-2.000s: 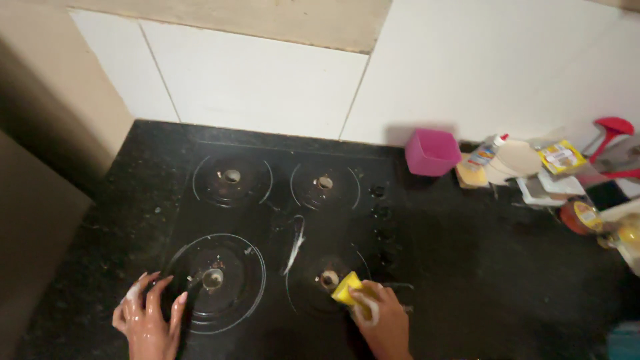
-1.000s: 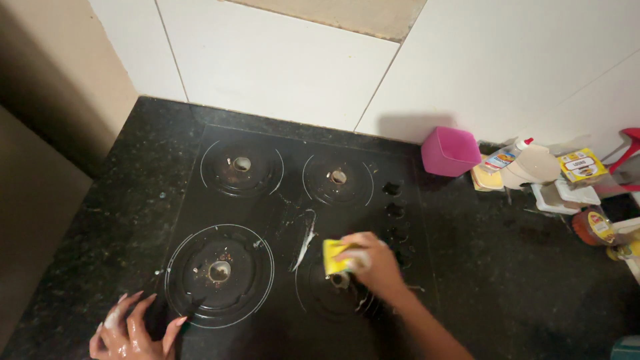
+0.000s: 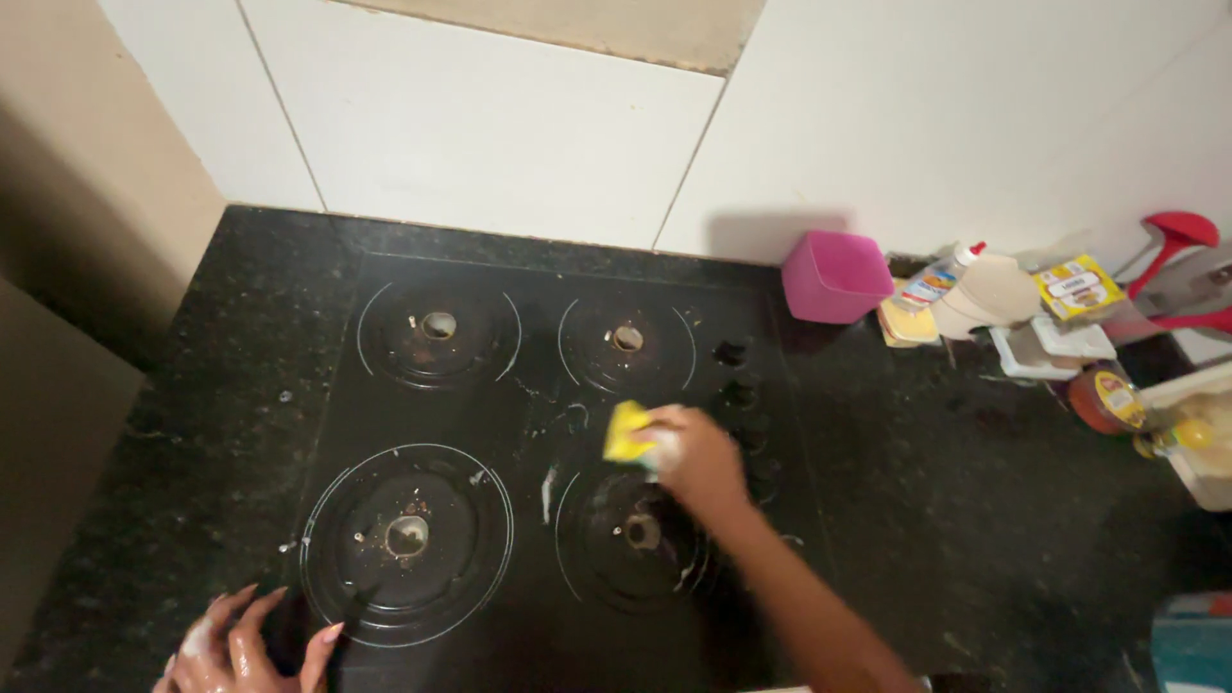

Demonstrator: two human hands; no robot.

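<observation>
A black glass cooktop [image 3: 462, 414] is set in the dark stone counter, its burner openings bare and crumbs lying around them. My right hand [image 3: 698, 462] grips a yellow sponge [image 3: 626, 433] with a green side, over the glass just above the front right burner [image 3: 642, 531]; white suds cling to the fingers. White streaks of foam [image 3: 548, 496] mark the glass between the two front burners. Wet and sudsy, my left hand [image 3: 241, 650] rests with spread fingers at the lower left, beside the front left burner [image 3: 407, 537], and holds nothing.
Along the wall to the right stand a pink square container [image 3: 835, 279], a clear bottle with a red tip [image 3: 938, 277], a yellow box [image 3: 1078, 287], white tubs [image 3: 1035, 351] and a round jar [image 3: 1107, 397]. A red ladle [image 3: 1182, 229] leans behind them. White tiles border the counter.
My right hand with the sponge has moved from the front right burner to the glass just behind it. My left hand stays near the lower left, fingers spread.
</observation>
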